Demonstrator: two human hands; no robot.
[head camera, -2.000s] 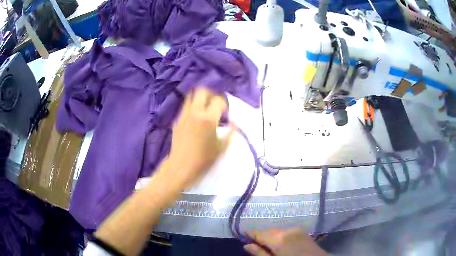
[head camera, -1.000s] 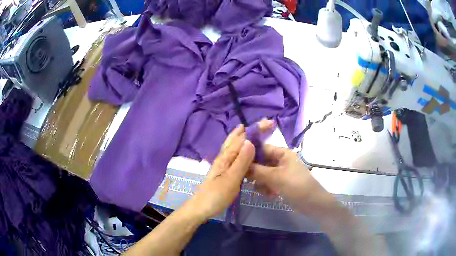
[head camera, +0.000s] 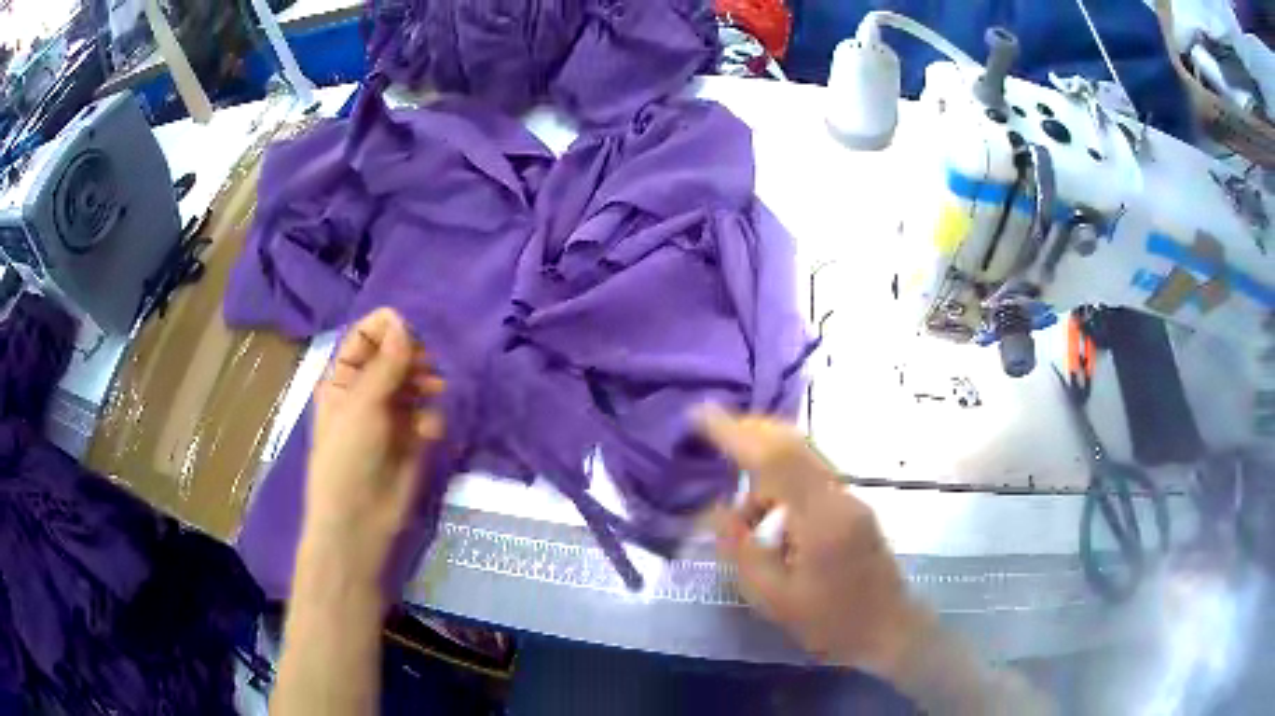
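A purple garment piece (head camera: 629, 315) lies spread and folded on the table. My left hand (head camera: 371, 406) is over its left part, fingertips pinched on blurred purple cloth that looks like a narrow strip. A purple fabric strip (head camera: 604, 539) runs from the blurred cloth between my hands down to the table's front edge, one branch reaching towards my right fingers. My right hand (head camera: 804, 525) is at the garment's lower right, fingers curled and blurred; whether it grips the strip is unclear.
The sewing machine (head camera: 1000, 203) stands at the right, with its lamp (head camera: 863, 95) to its left. Orange snips (head camera: 1079, 347), a black flat object (head camera: 1149, 385) and green-handled scissors (head camera: 1119, 525) lie at right. A boxed fan (head camera: 98, 210) and brown cardboard (head camera: 196, 406) are at left.
My hands were together over the garment's lower edge and are now apart, the left moved left and the right moved slightly right. The view has shifted slightly.
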